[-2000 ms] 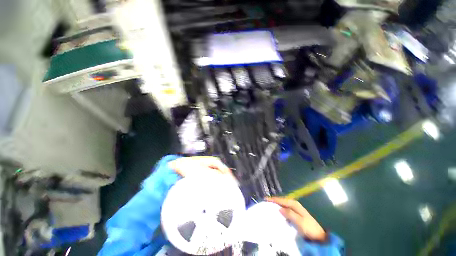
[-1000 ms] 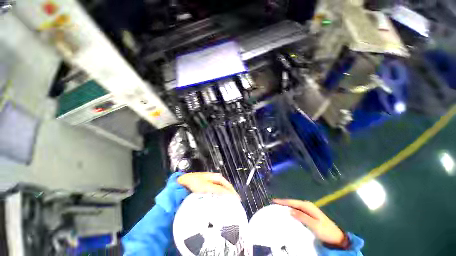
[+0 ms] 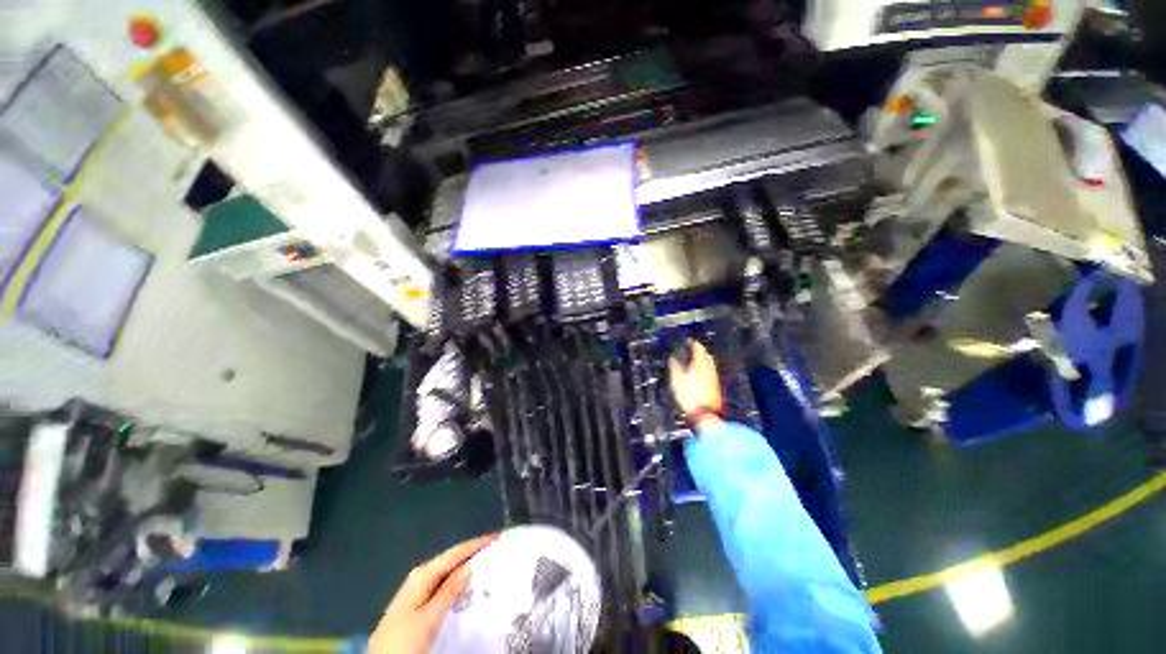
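My left hand point(image 3: 422, 600) holds a white component reel point(image 3: 527, 594) with dark cut-out windows at the bottom of the view. My right hand point(image 3: 694, 383), in a blue sleeve, reaches forward to the right side of the row of tape feeders point(image 3: 569, 422). Its fingertips are over the feeder area below the metal machine edge; whether they grip anything is too blurred to tell. Black feeder heads point(image 3: 582, 288) line up under a white record sheet with a blue border point(image 3: 550, 199).
A white machine column point(image 3: 275, 141) with a red emergency stop point(image 3: 143, 32) stands at the left. A large blue reel point(image 3: 1100, 335) is at the right, beside beige equipment point(image 3: 1023, 160). A yellow line point(image 3: 1023, 552) crosses the green floor.
My right hand has let go of the second white reel, which no longer shows distinctly, and has moved forward to the feeders. My left hand still holds a reel, lower in view.
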